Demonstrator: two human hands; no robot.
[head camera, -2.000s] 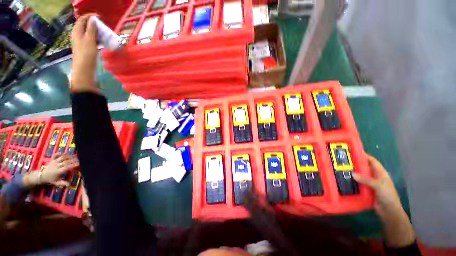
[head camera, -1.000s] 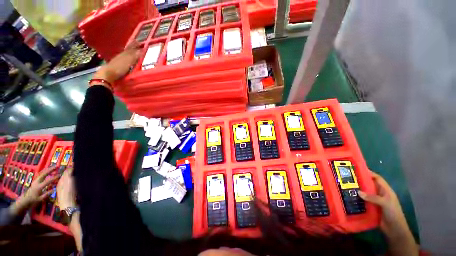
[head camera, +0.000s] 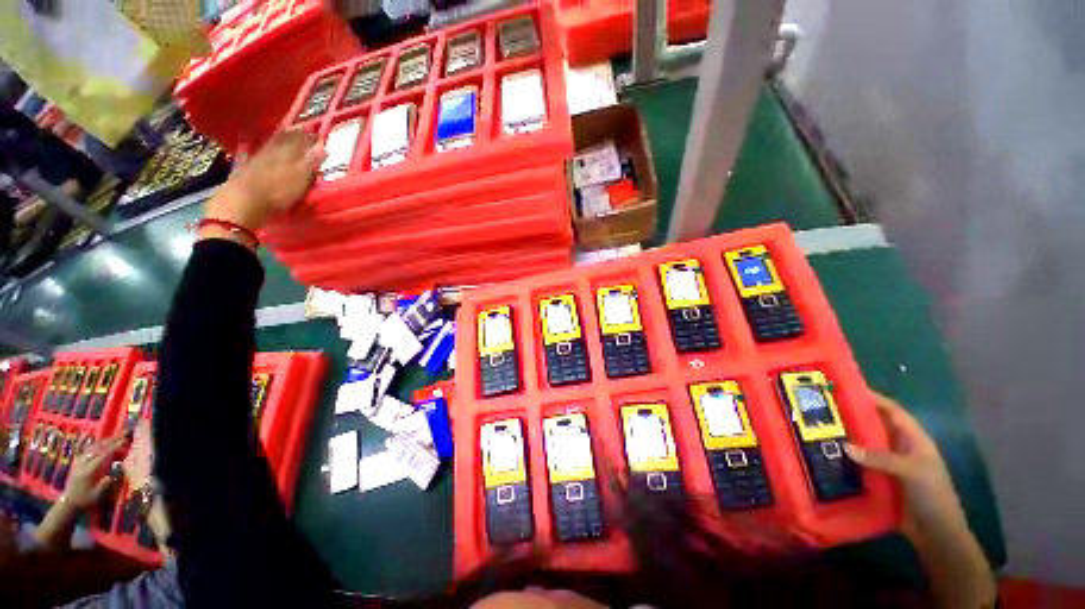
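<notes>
A red phone tray (head camera: 761, 357) holds two rows of keypad phones, face up, with yellow surrounds. Most screens are white; the top right screen is blue and the lower right phone (head camera: 821, 435) has a darker screen. My right hand (head camera: 914, 466) grips the tray's right edge, its thumb at the lower right phone. My left hand (head camera: 271, 179) is at the front left corner of the top tray (head camera: 476, 150) on the tray stack (head camera: 440, 226), over a pocket. What lies under its fingers is hidden. That top tray holds white, blue and dark pieces.
A pile of loose batteries (head camera: 411, 446) lies left of the work tray. An open cardboard box (head camera: 631, 221) stands beside the stack, near a metal post (head camera: 720, 131). Another person's hands (head camera: 93, 473) work at a red tray at far left. More red trays stand behind.
My left hand has come down to the stack's top tray; the white piece it held is no longer seen in it. Several lower-row screens turned from blue to white. My right hand stays at the tray.
</notes>
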